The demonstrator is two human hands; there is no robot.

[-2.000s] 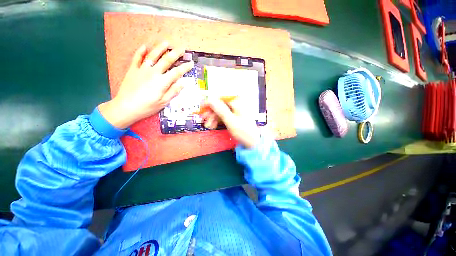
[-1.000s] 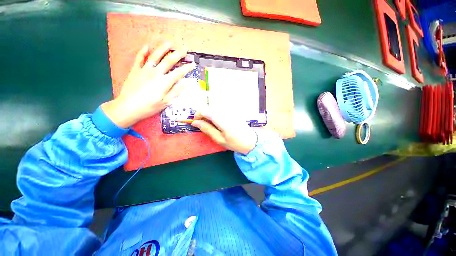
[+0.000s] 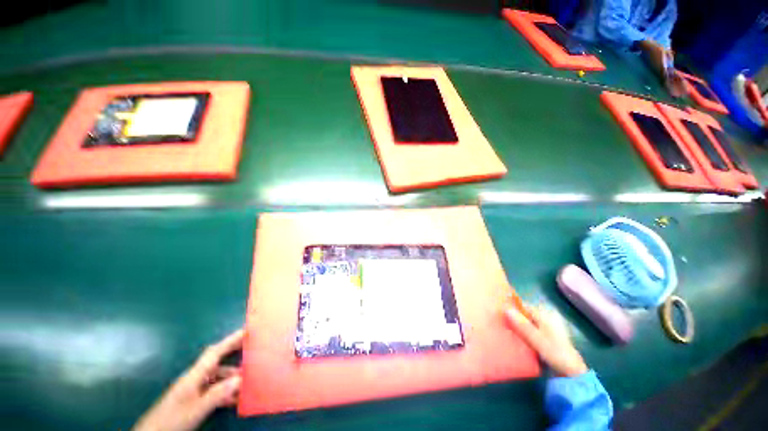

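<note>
An open tablet (image 3: 379, 299) lies on a red-orange foam pad (image 3: 278, 236) in front of me, its board at the left and a white battery block (image 3: 402, 295) at the right. My left hand (image 3: 206, 379) holds the pad's lower left edge, fingers partly hidden at the edge. My right hand (image 3: 543, 332) is at the pad's right edge, thumb on top. A small orange thing, perhaps the pry stick (image 3: 520, 305), shows at the right fingers; its grip is unclear.
Another open tablet on a pad (image 3: 67, 172) is at the back left. A face-up tablet on a pad (image 3: 463, 164) is behind mine. A light-blue fan (image 3: 627, 263), mauve case (image 3: 594, 305) and tape roll (image 3: 676, 320) are at the right. More pads and a person's hand (image 3: 665, 71) are beyond.
Both hands have left the tablet's board and are at the pad's left and right edges. The view has tilted up, showing more of the bench. The tablet is now uncovered.
</note>
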